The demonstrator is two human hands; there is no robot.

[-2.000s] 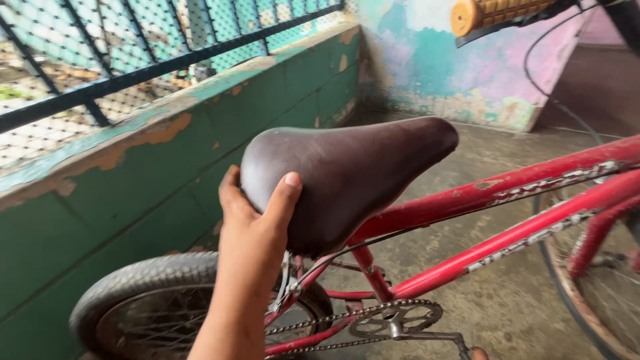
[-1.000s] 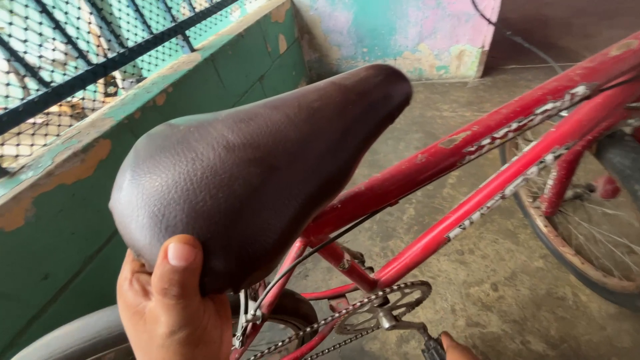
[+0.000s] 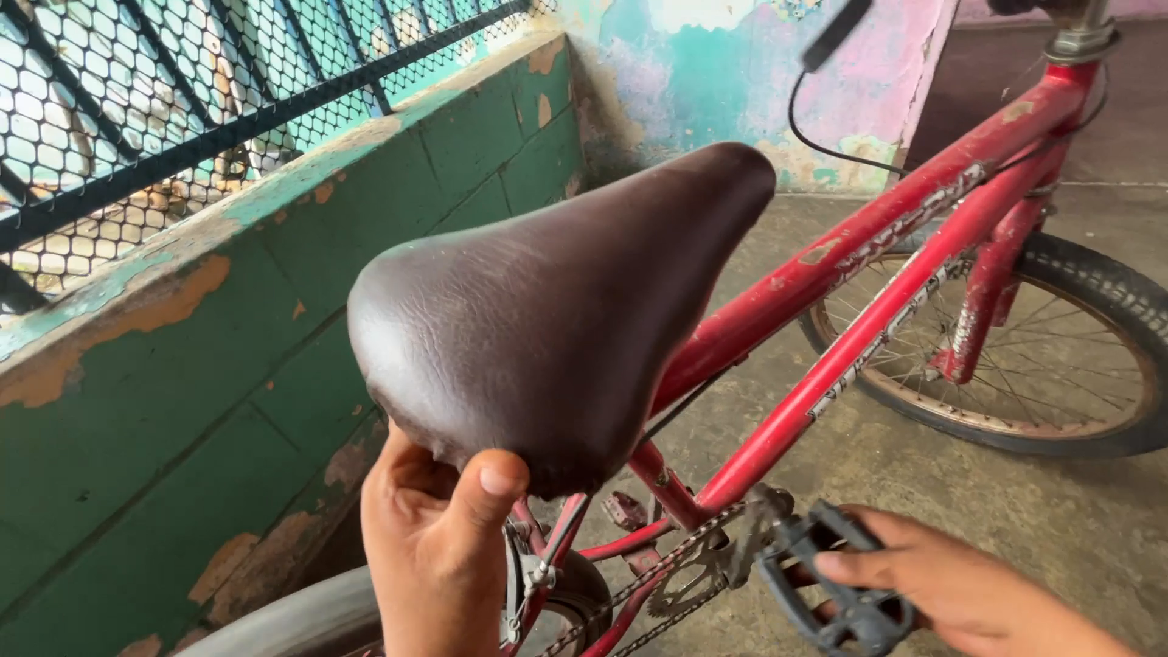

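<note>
My left hand (image 3: 443, 538) grips the rear edge of a dark brown bicycle saddle (image 3: 547, 319), thumb on its near side and fingers under it. The saddle sits on a red bicycle frame (image 3: 776, 301) with worn paint. At the lower right my right hand (image 3: 940, 575) holds a black pedal (image 3: 835, 579) on its crank arm, thumb on top. Left of the pedal are the chainring (image 3: 684, 579) and the chain (image 3: 630, 589). The rear wheel's tyre (image 3: 292, 620) shows at the bottom, partly hidden behind my left hand.
A low green wall (image 3: 274, 392) with peeling paint runs along the left, topped by a metal railing with mesh (image 3: 219, 128). The front wheel (image 3: 1013, 356) stands on the concrete floor (image 3: 1031, 511) at right. A brake lever (image 3: 835, 36) and its cable hang near the painted back wall (image 3: 730, 82).
My right hand, barely visible at the bottom edge before, now shows plainly on the pedal. The crank and pedal have turned. My left hand stays on the saddle's rear.
</note>
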